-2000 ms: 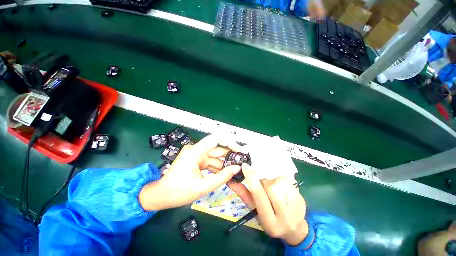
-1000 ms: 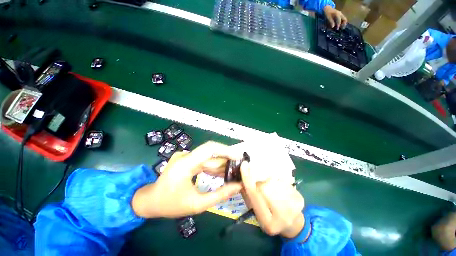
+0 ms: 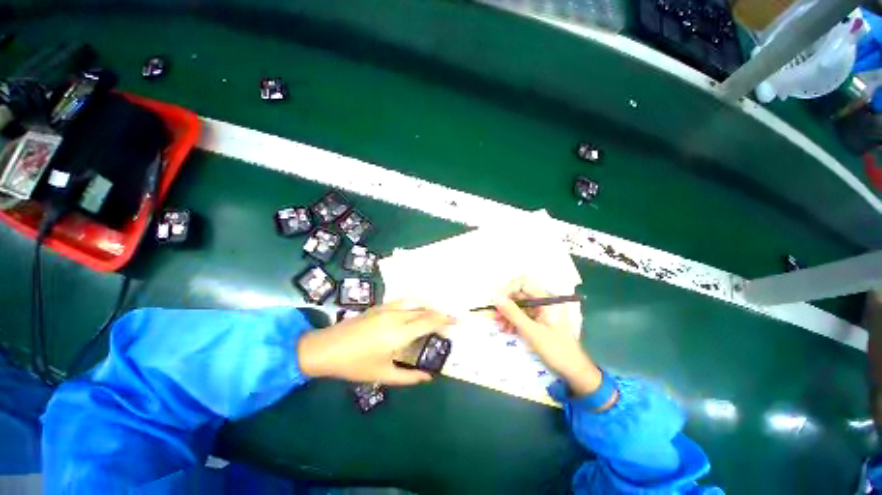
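Observation:
My left hand holds a black square module at its fingertips, over the left part of the sheets. My right hand holds dark tweezers like a pen, the thin end pointing left above the white paper. Whether the tips hold anything is too small to tell. A printed sheet with a yellowish edge lies partly under the white paper. A cluster of several black modules lies left of the paper. One more module lies just below my left hand.
A red tray with a black boxy device and cables stands at the left, a module beside it. Several modules lie spaced along the green belt beyond the white rail. A black parts tray and a metal post are at the upper right.
My hands have moved apart. My left hand has turned over, with the module lower. The tweezers, earlier tucked in my right palm, now point left over the paper. The view has tilted down.

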